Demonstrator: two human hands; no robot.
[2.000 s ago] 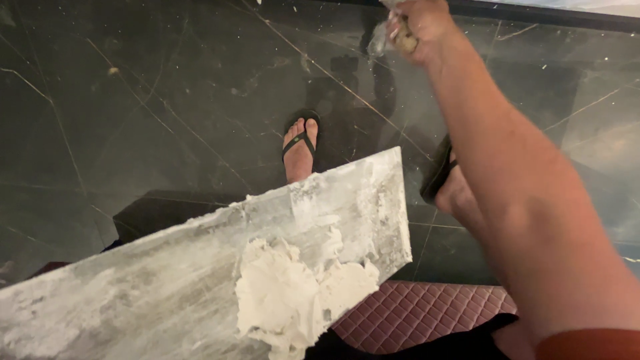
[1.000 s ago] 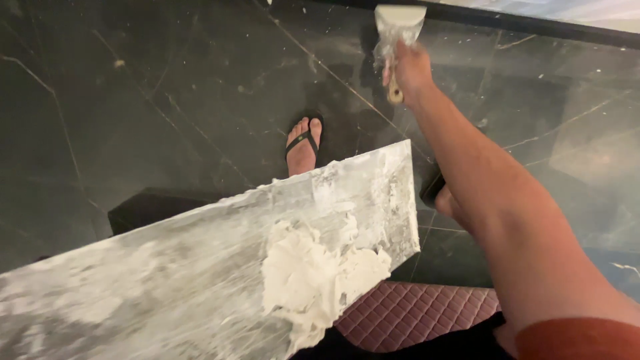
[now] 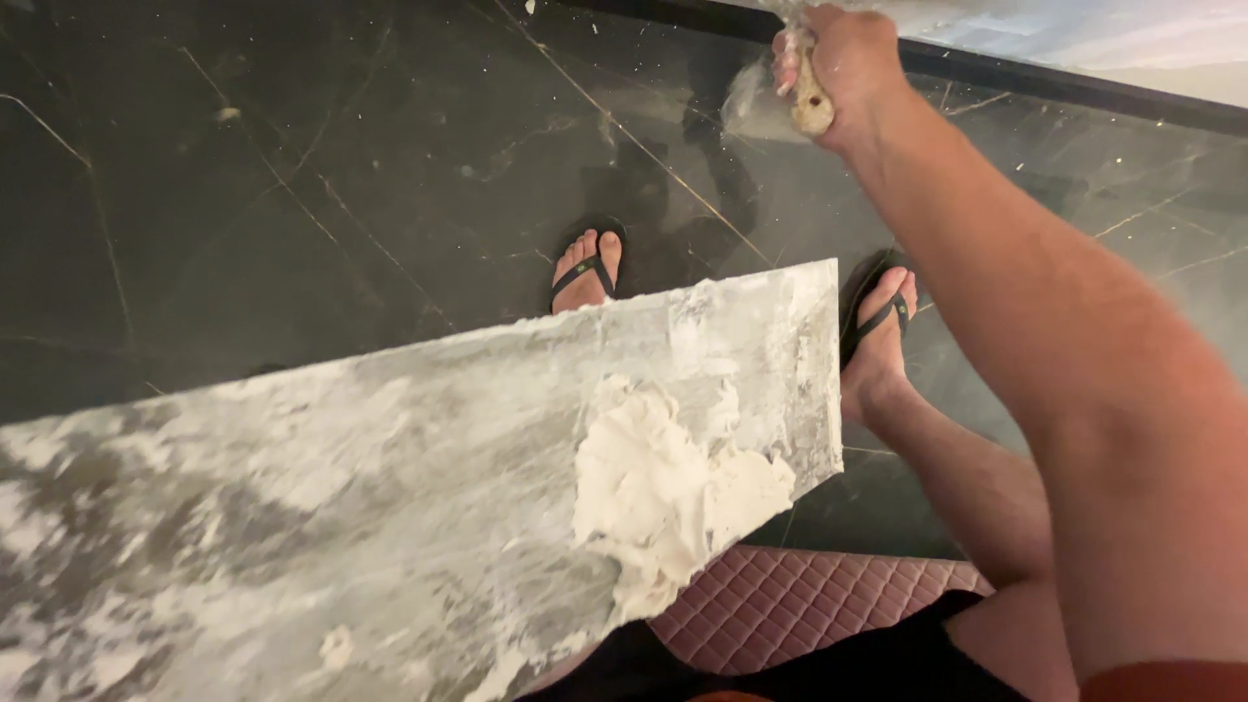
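My right hand [image 3: 848, 73] is at the top right, closed around the pale wooden handle of a putty knife [image 3: 811, 105]. The blade is hidden behind the hand at the top edge. Thin clear plastic hangs beside the handle. Below and to the left, a long flat board [image 3: 409, 487] smeared with white compound reaches in from the left edge. A thick mound of white putty [image 3: 673, 478] lies near its right end. My left hand is out of view, so what it touches cannot be seen.
A pink quilted seat [image 3: 809, 595] shows under my legs. My feet, in black flip-flops [image 3: 583, 268], rest on dark veined floor tiles [image 3: 390, 195] with white specks. A dark skirting [image 3: 1024, 73] runs along the foot of a pale wall [image 3: 1102, 29] at the top right.
One second ago the putty knife's broad blade was visible at the top; now my right hand is higher and turned, with the handle end toward me.
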